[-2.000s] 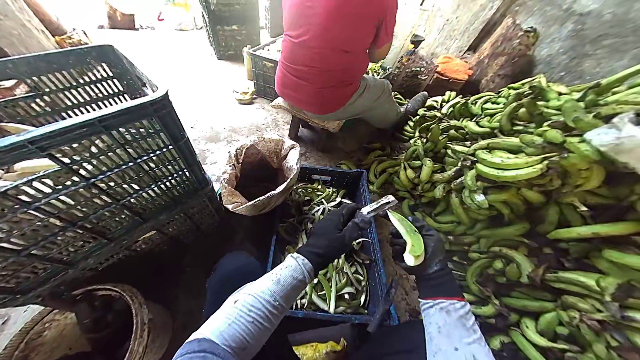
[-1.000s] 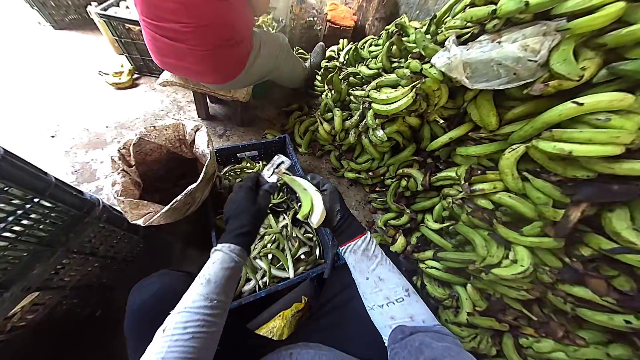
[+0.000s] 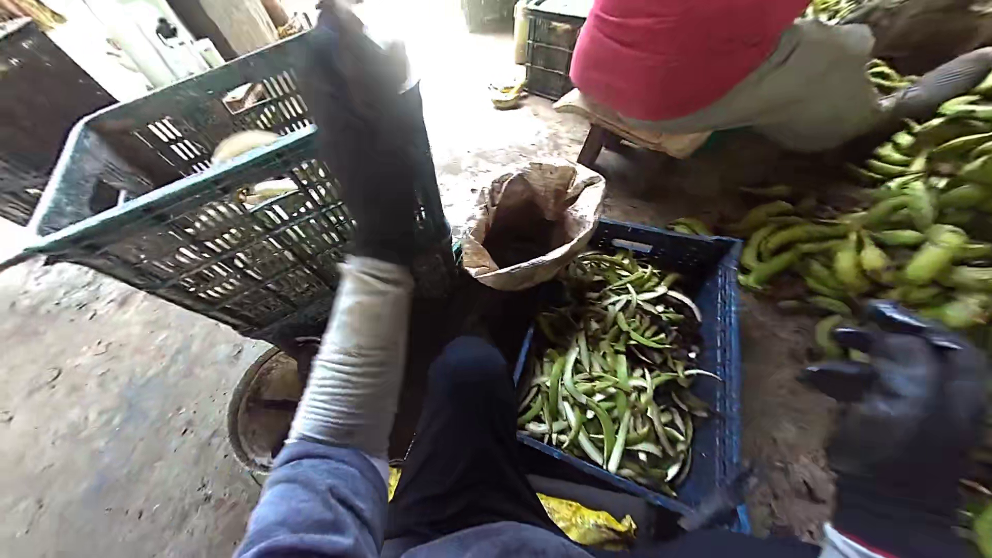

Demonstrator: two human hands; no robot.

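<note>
My left hand [image 3: 353, 116], in a dark glove, is raised and blurred at the rim of a green plastic crate [image 3: 194, 186]; what it holds cannot be made out. Pale pieces that look like peeled plantain [image 3: 244, 143] lie inside that crate. At the right, my right hand [image 3: 907, 387], also in a dark glove, has its fingers bent and apart, with nothing visible in them. It is nearest to the pile of green plantains [image 3: 922, 248]. Between my arms, a blue plastic crate [image 3: 728, 364] holds green and white peels [image 3: 612, 380].
An open woven sack [image 3: 535, 225] stands against the blue crate's far corner. Beyond it, a person in a red shirt [image 3: 682, 62] sits on a low stool. A round container [image 3: 267, 411] is below the green crate, and a black crate [image 3: 552, 46] stands farther back.
My hands were together over the blue crate with a metal blade tool and a partly peeled plantain. Now they are far apart, the left at the green crate. The view has swung left.
</note>
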